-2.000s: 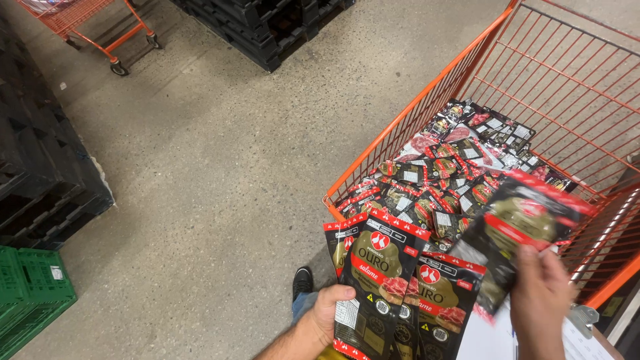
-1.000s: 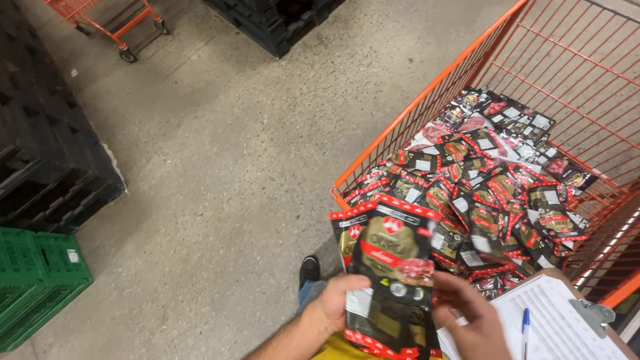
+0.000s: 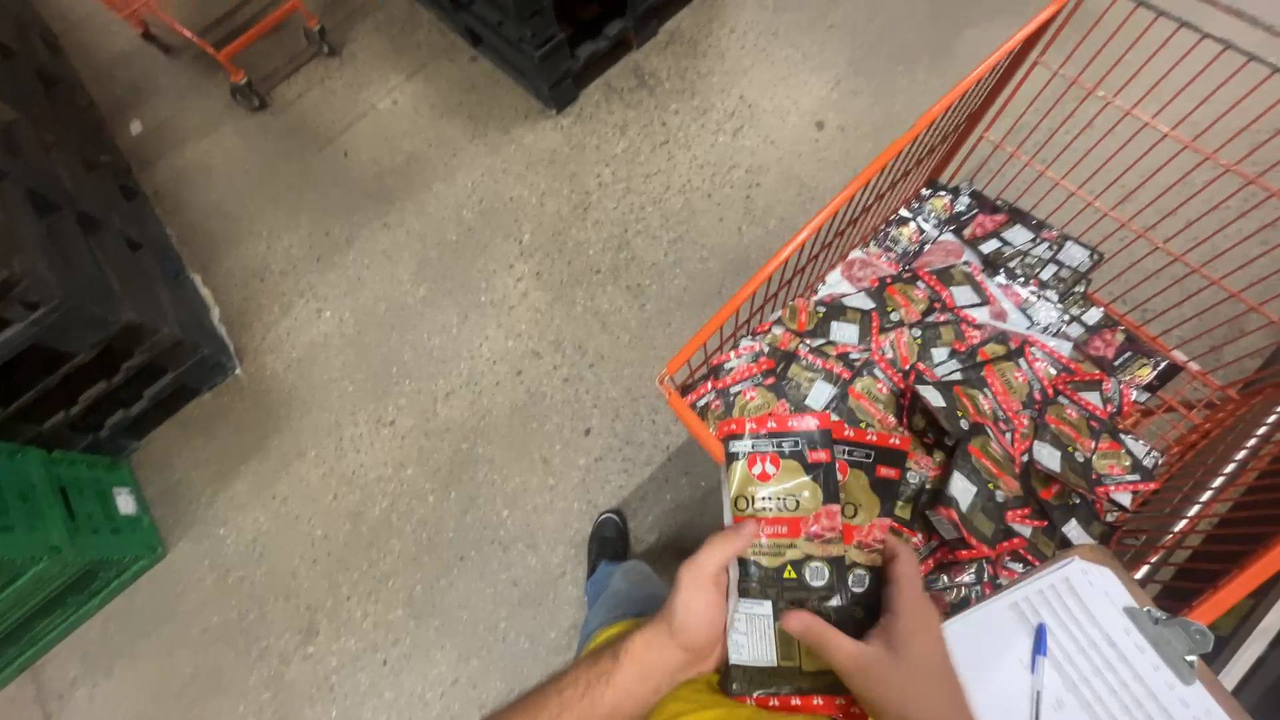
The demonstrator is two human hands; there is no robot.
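My left hand [image 3: 702, 600] grips the left edge of a small stack of black, red and gold salami packets [image 3: 780, 550], its thumb on the front one. My right hand [image 3: 890, 640] holds the right side of the same stack, with its thumb across the lower front. At least two packets show, overlapping and fanned slightly apart. Just beyond them, an orange wire shopping cart [image 3: 860, 185] holds a heap of similar packets [image 3: 990, 400]. Darker packets with sliced meat pictures [image 3: 1035, 245] lie at the heap's far end.
A clipboard [image 3: 1075, 640] with a printed sheet and a blue pen [image 3: 1039, 650] lies at the lower right. Black plastic pallets [image 3: 90, 250] and green crates [image 3: 80, 550] line the left. Another black pallet [image 3: 560, 50] and an orange cart [image 3: 240, 50] stand farther off on the concrete floor.
Two seconds ago my right hand held a separate packet over the cart; now it grips the stack beside my left hand. The packets, fanned wide before, sit closer together.
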